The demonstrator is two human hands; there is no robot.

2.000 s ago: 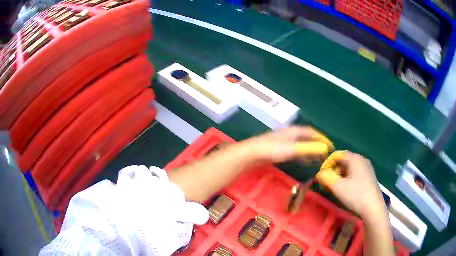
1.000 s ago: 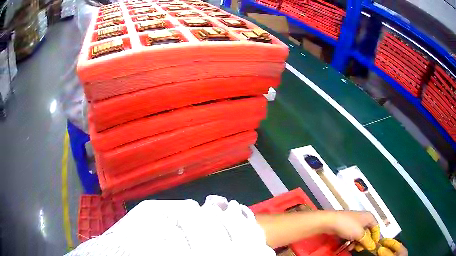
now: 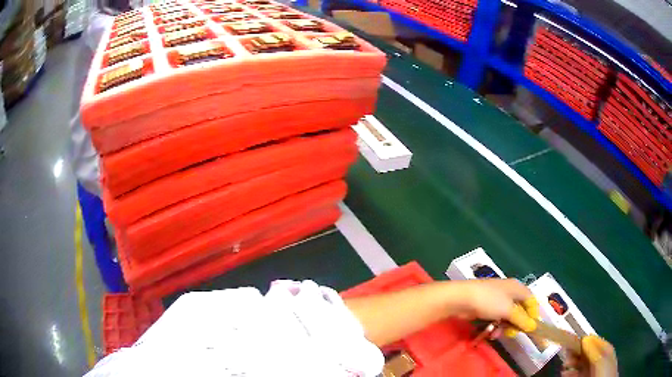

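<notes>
My left hand (image 3: 508,303), with yellow finger cots, grips one end of a gold-bronze watch strap (image 3: 554,335). My right hand (image 3: 600,356), partly cut off by the bottom edge, grips its other end. The strap is stretched straight. A small bronze piece hangs under my left hand; whether it joins the strap is unclear. Behind are a white box base with a dark watch face (image 3: 484,272), partly covered by my left hand, and a white box with a reddish-orange face (image 3: 558,302). The red tray (image 3: 449,350) lies below, with a folded watch (image 3: 399,363) in it.
A tall red tray stack (image 3: 228,154) with filled top pockets stands at left. Another long white box (image 3: 382,147) lies beside it on the green conveyor belt (image 3: 442,199). An empty red tray (image 3: 133,316) is low at left. Blue shelving (image 3: 483,44) holds red trays behind.
The strap now shows stretched between my hands. My hands are farther apart. The view has shifted, and a long white box now shows more fully beside the stack.
</notes>
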